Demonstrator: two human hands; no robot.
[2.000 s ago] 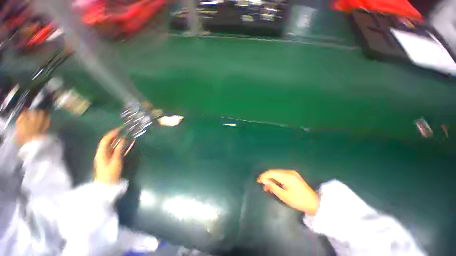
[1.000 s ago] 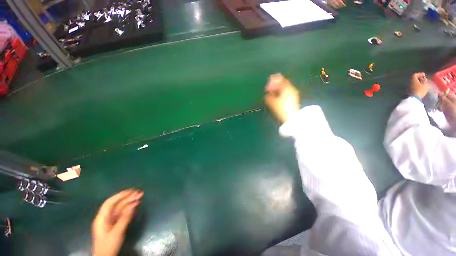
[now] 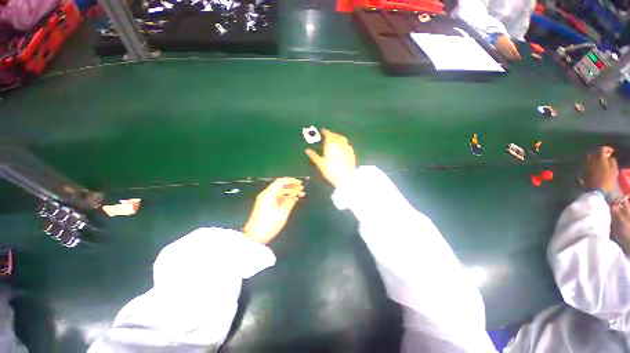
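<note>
A small squarish case (image 3: 311, 134) with a silvery-white rim and dark centre is at the fingertips of my right hand (image 3: 335, 157), over the green mat. Its outer side is free; whether the fingers grip it or only lie beside it cannot be told. My left hand (image 3: 273, 209) is lower left of it, fingers slightly curled and apart, with nothing seen in it. Both forearms are in white sleeves.
Round metal rings (image 3: 62, 222) and a pale piece (image 3: 121, 207) lie by the left post (image 3: 52, 176). Right: small parts (image 3: 516, 151), red plug pair (image 3: 541, 178), a neighbour's hands (image 3: 599, 169). Far side: black parts tray (image 3: 269, 31), dark tray with white sheet (image 3: 394, 52), another person's hand (image 3: 508, 48).
The view has shifted. My right hand has moved left from near the small parts, and the squarish case now shows at its fingertips. My left hand has come up and closer to it.
</note>
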